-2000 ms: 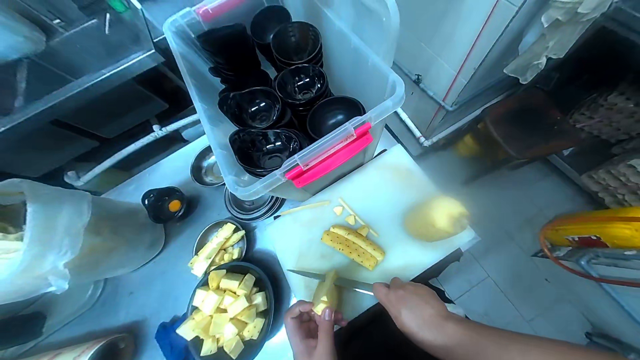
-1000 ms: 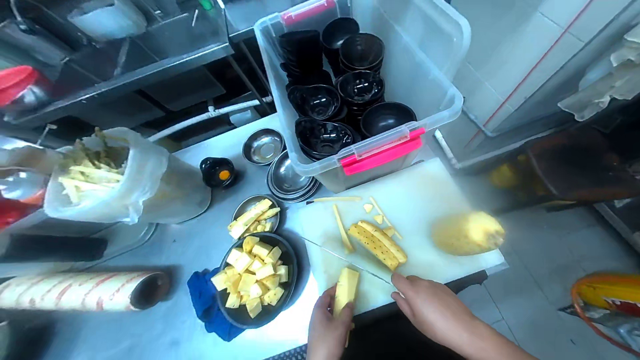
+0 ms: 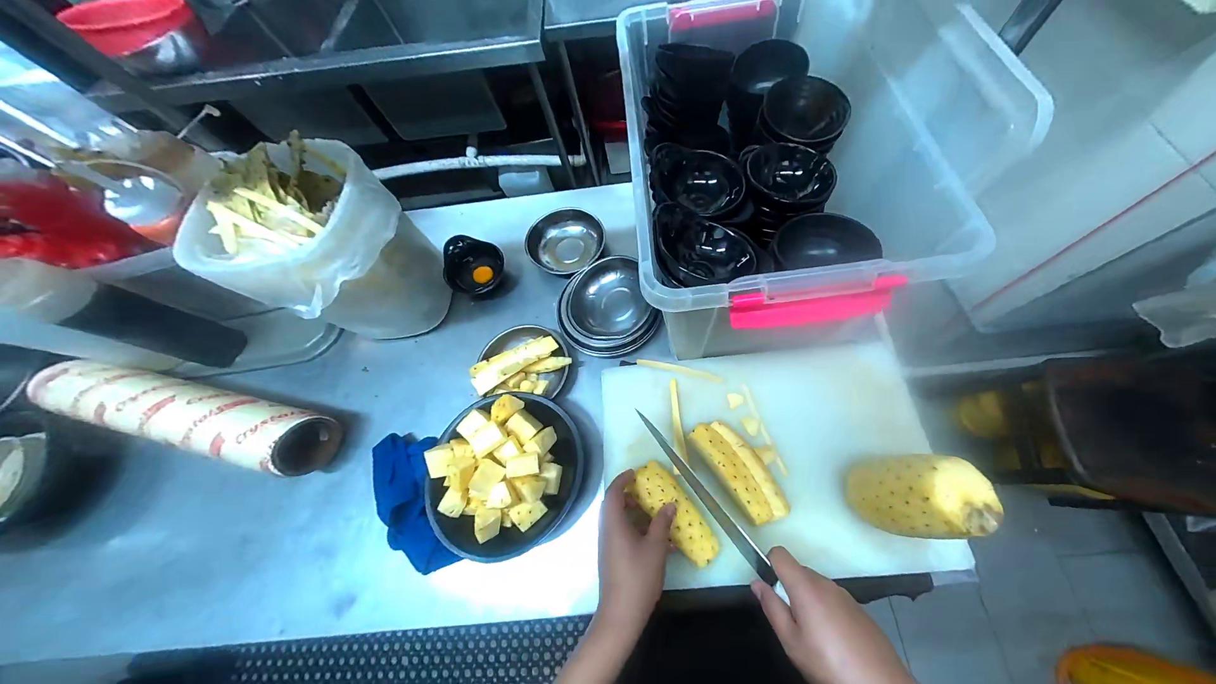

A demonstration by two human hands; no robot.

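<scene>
My left hand (image 3: 638,537) grips a peeled pineapple piece (image 3: 676,513) at the near left of the white cutting board (image 3: 836,394). In my right hand (image 3: 822,608) is the handle of a kitchen knife (image 3: 708,499), its blade slanting up and left just right of that piece. Beyond the blade lie peeled pineapple pieces (image 3: 741,473) side by side, with thin strips (image 3: 676,413) and small scraps above. A larger peeled pineapple (image 3: 921,496) rests at the board's right edge. Left of the board, a black bowl (image 3: 575,475) holds pineapple chunks (image 3: 494,470).
A clear plastic bin (image 3: 950,190) of black bowls stands behind the board. Steel bowls (image 3: 608,299), a steel dish of pineapple strips (image 3: 518,366) and a small black cup (image 3: 473,266) are left of it. Farther left are a lined bucket of peelings (image 3: 370,256), a film roll (image 3: 180,415) and a blue cloth (image 3: 404,503).
My left hand has set the pineapple piece down flat on the board, its speckled side now up. The view has shifted, showing more of the counter's left side.
</scene>
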